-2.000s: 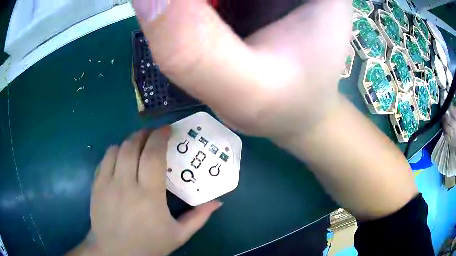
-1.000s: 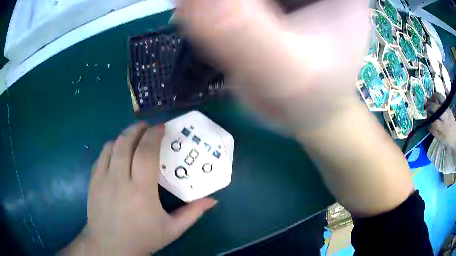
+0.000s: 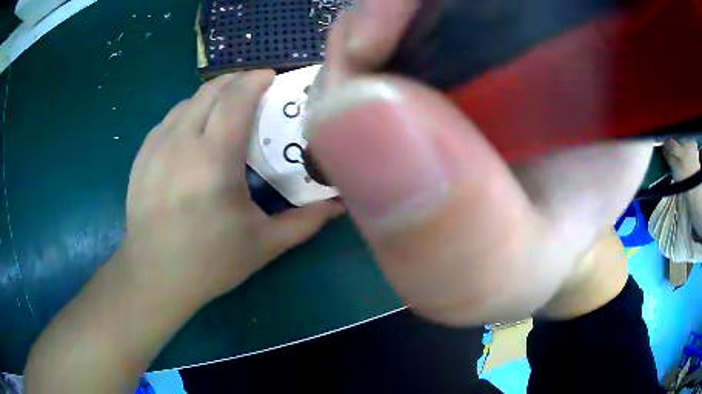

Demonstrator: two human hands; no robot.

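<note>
The white hexagonal housing (image 3: pixel 279 165) lies on the dark green mat, closed side up, with dark ring marks showing. My left hand (image 3: pixel 192 177) holds it from the left, fingers at the upper left edge and thumb at the lower edge. My right hand (image 3: pixel 454 208) is large and blurred, close to the camera, gripping the electric screwdriver (image 3: pixel 569 85) with its red lever and black body. The hand and tool hide the housing's right part. The screwdriver bit is hidden, so contact with the housing cannot be told.
The black screw tray (image 3: pixel 265 35) lies just beyond the housing, with small screws heaped at its right. A few loose screws lie on the mat (image 3: pixel 69 138) at the left. A black cord (image 3: pixel 670 187) runs at the right. Another person's hand (image 3: pixel 682 158) shows at the right edge.
The view has shifted, so the housing and tray sit higher. My right hand and the screwdriver have moved from over the tray to over the housing. My left hand still holds the housing.
</note>
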